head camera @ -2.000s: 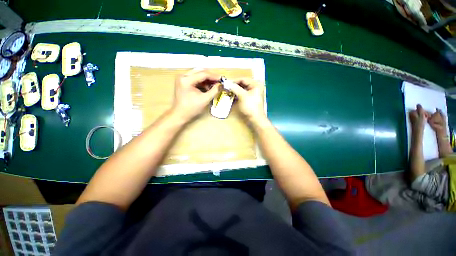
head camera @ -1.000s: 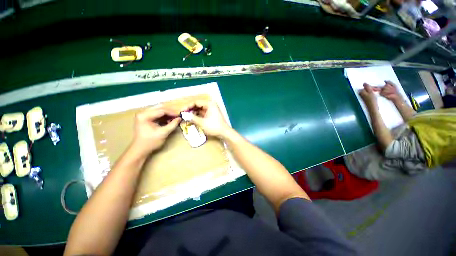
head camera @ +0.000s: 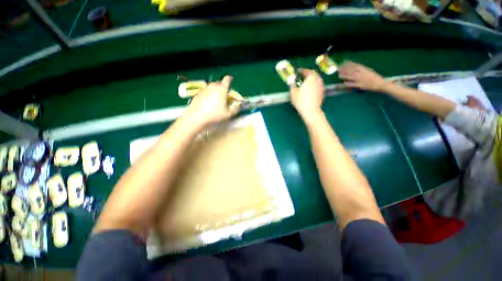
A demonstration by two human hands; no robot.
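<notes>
My left hand [head camera: 212, 103] is blurred over the worn white rail at the green belt's near edge. A cream unit [head camera: 235, 99] is partly hidden at its right side, and another cream unit [head camera: 190, 89] lies at its left. My right hand [head camera: 309, 94] reaches over the rail, with its fingertips at the lower end of a cream unit with a yellow face [head camera: 285, 71]. Blur hides whether either hand grips a unit. The tan work mat with white border [head camera: 220, 186] lies below my arms, partly covered by the left one.
Many cream housings [head camera: 60, 229] lie at the left, with dark rings [head camera: 36, 152] and silvery parts [head camera: 108, 165] near them. Another person's hand [head camera: 360, 77] reaches beside a further unit [head camera: 326, 64] on the belt. A white sheet [head camera: 454, 131] lies right; a red stool [head camera: 426, 222] stands below.
Both my hands have moved from the mat forward to the rail and belt and have separated. The unit they held is no longer over the mat. The other person's hand has reached to the belt.
</notes>
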